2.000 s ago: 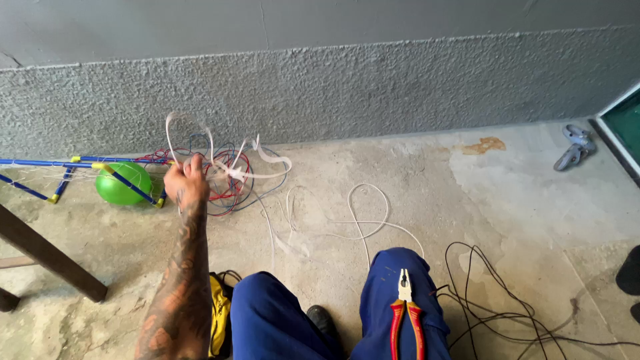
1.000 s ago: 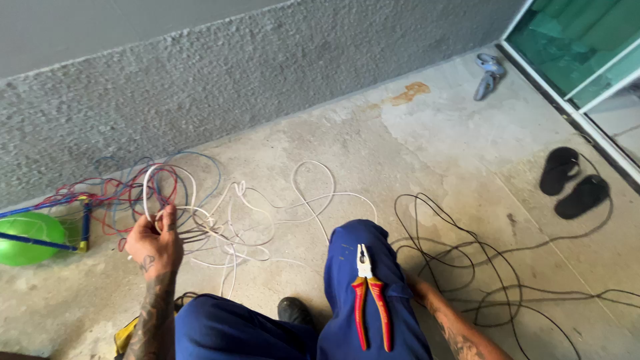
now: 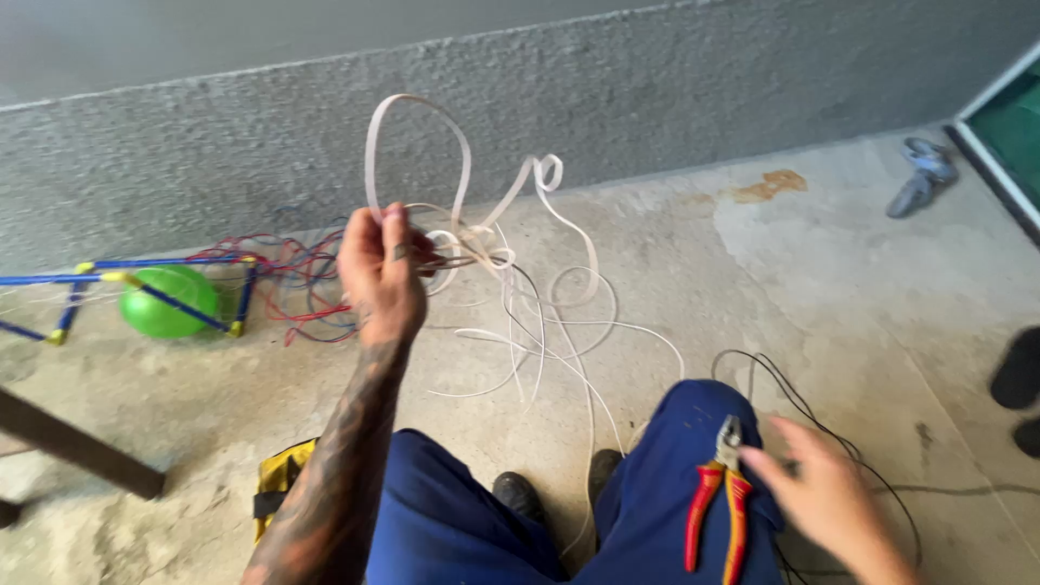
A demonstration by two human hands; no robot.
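Observation:
My left hand is closed on a bundle of white cable, whose loops rise above the fingers and trail to the concrete floor; a dark strand runs among them. Combination pliers with red and yellow handles lie on my right thigh, jaws pointing away from me. My right hand, blurred, is beside the pliers with fingers spread; whether a fingertip touches their head I cannot tell. Black cable lies on the floor beyond that hand. Red and blue wires are tangled on the floor left of the white cable.
A green balloon sits within a blue and yellow tube frame at the left. A textured grey wall runs behind. Grey sandals and black footwear are at the right. A yellow and black bag is beside my left leg.
My left hand has lifted the white cable off the floor since one second ago. My right hand, out of sight at first and then beside the right knee, is now at the pliers.

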